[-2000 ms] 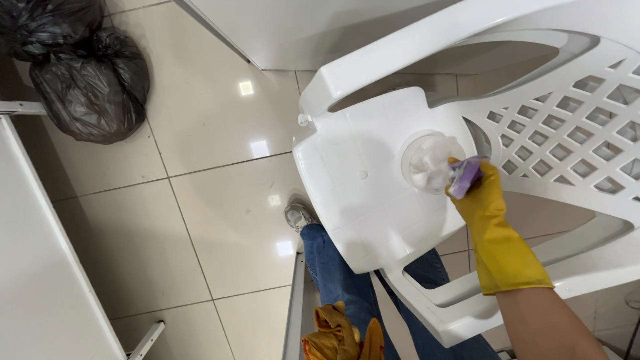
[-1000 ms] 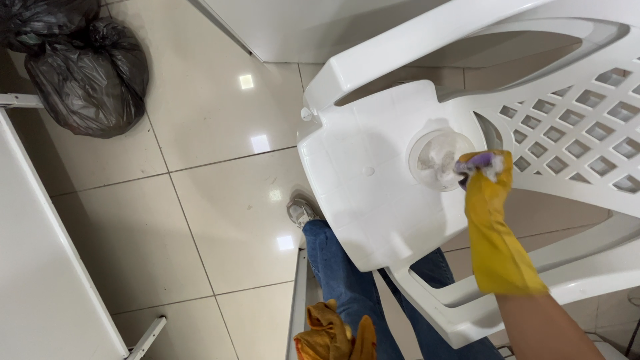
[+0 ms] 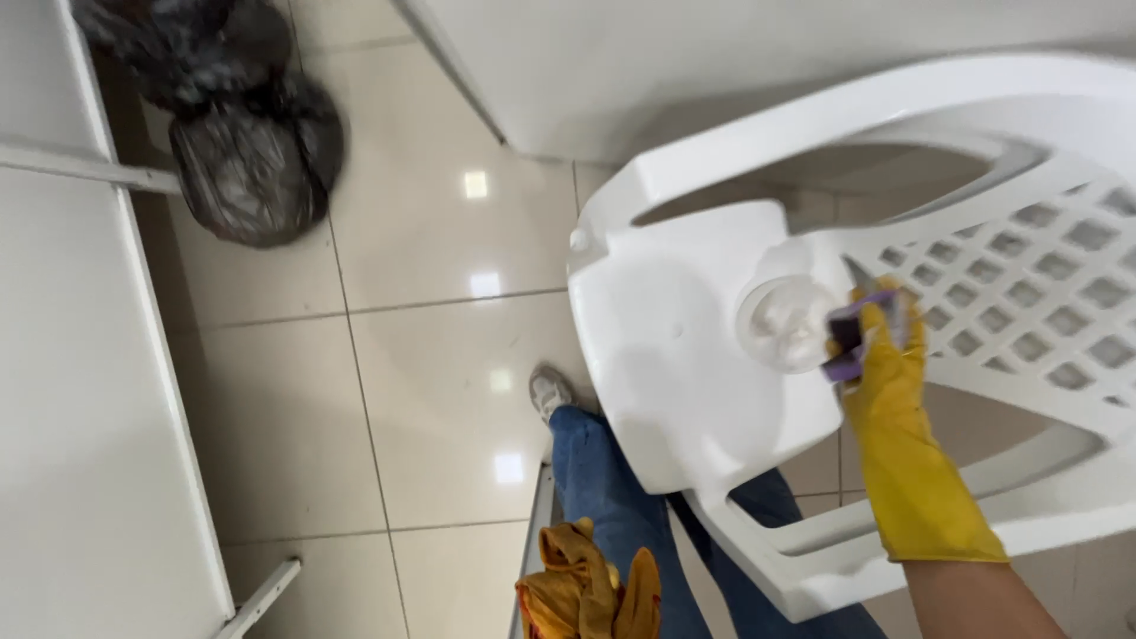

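A white plastic armchair (image 3: 674,382) fills the right half of the view, its lattice back towards the right. On the seat, close to the back, stands a round, whitish, see-through container (image 3: 744,319) with white, foam-like stuff (image 3: 788,327) inside. My right hand (image 3: 887,342), in a yellow rubber glove, grips a purple and dark sponge (image 3: 843,342) at the container's right edge. Motion blurs the fingers and the sponge; whether they touch the rim I cannot tell. My left hand is out of view.
Crumpled orange-brown work gloves (image 3: 577,586) lie at the bottom, near my jeans-clad leg (image 3: 612,506). Black rubbish bags (image 3: 257,169) rest on the tiled floor at the upper left. A white panel (image 3: 89,373) with metal legs is at the left, and a pale panel (image 3: 621,62) stands behind the chair.
The gloved right hand has drawn slightly right from over the container, and the sponge has turned so more of its dark side shows. The container remains on the seat.
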